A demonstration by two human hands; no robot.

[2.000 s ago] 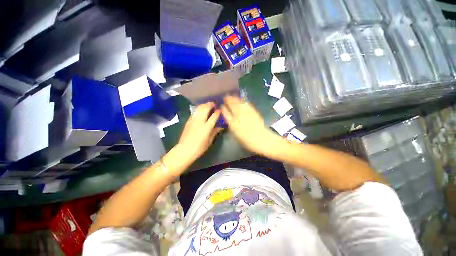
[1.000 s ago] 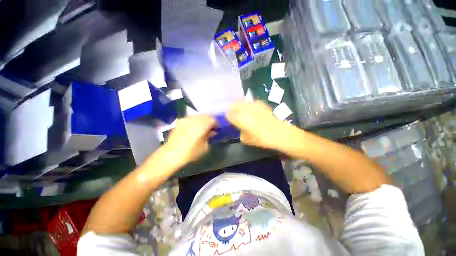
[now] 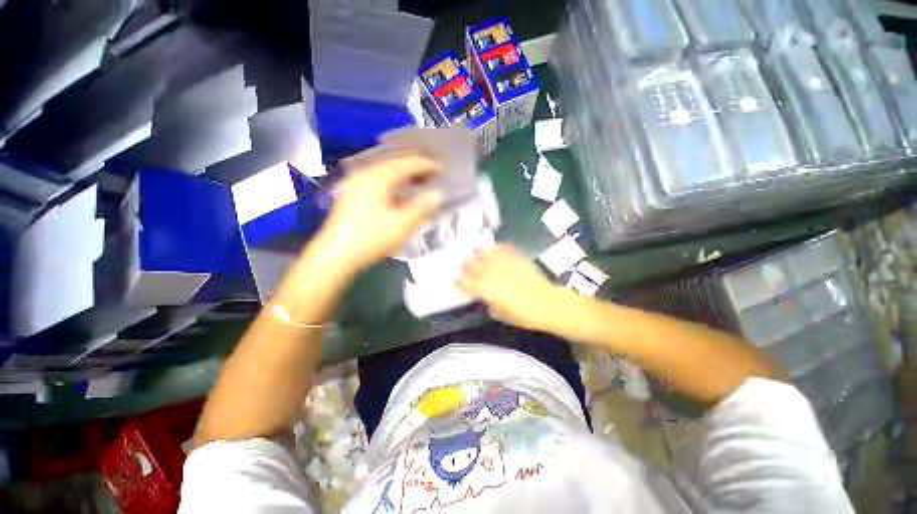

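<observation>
A small retail box (image 3: pixel 481 216) lies open in front of me, its grey lid flap (image 3: pixel 454 161) raised at the back. White inner parts or flaps (image 3: pixel 434 286) show at its near side; which they are is unclear. My left hand (image 3: pixel 387 211) is blurred over the box's left side, fingers curled beside the raised flap; whether it grips anything is unclear. My right hand (image 3: pixel 498 286) has its fingertips closed at the right edge of the white near part. The box's contents are partly hidden and blurred.
Blue cartons (image 3: pixel 186 221) with raised flaps crowd the left. Two closed boxes (image 3: pixel 501 72) stand behind the work. White paper squares (image 3: pixel 560 218) lie to its right. Blister trays with bagged devices (image 3: pixel 704 131) are stacked right, more trays (image 3: pixel 804 311) lower right. A red crate (image 3: pixel 136 467) is lower left.
The blurred white lid flap has tipped back, and white parts now show at the box's near side. My left hand has moved up and forward; my right hand has moved down towards me.
</observation>
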